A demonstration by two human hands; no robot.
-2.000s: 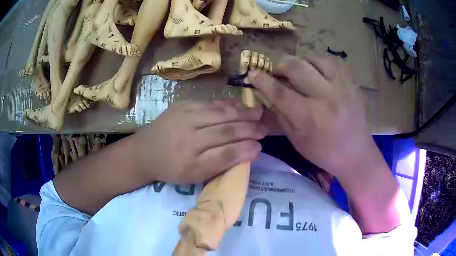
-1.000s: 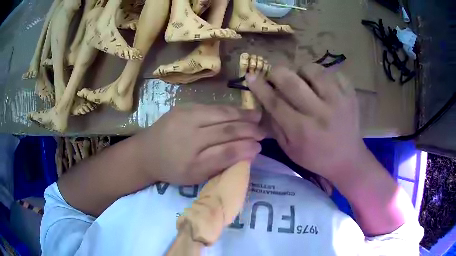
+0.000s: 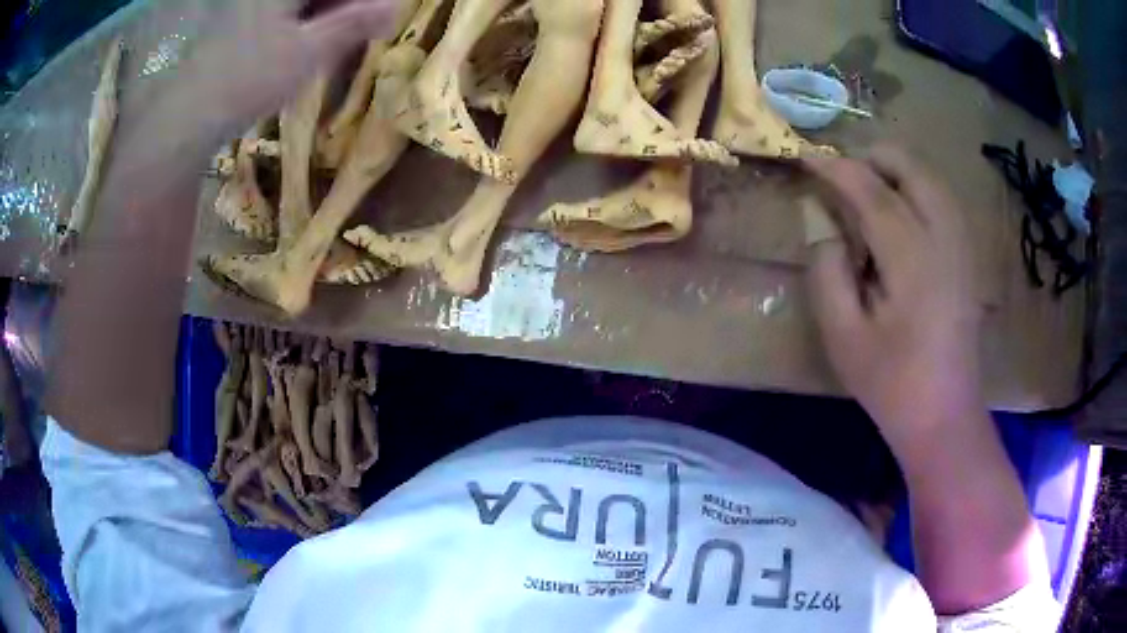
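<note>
Tan model legs (image 3: 544,111) lie in a pile across the table, their feet towards me, with small dark marks on the skin. My left hand (image 3: 297,31) is at the top left beside the pile, blurred and cut off by the edge; what it touches or holds cannot be told. My right hand (image 3: 896,266) is over the table right of the pile, thumb and fingers apart, nothing seen in it. Its fingertips are close to the rightmost foot (image 3: 754,134). Black straps (image 3: 1038,216) lie tangled at the far right.
A small white dish (image 3: 791,99) with a thin stick stands behind the right hand. A dark flat device (image 3: 976,43) is at the far edge. One leg (image 3: 93,142) lies alone at far left. A blue crate of legs (image 3: 291,420) is below the table edge.
The leg and black strap are no longer held in front of me. My left hand has moved to the top left; my right hand has opened. The view has shifted left.
</note>
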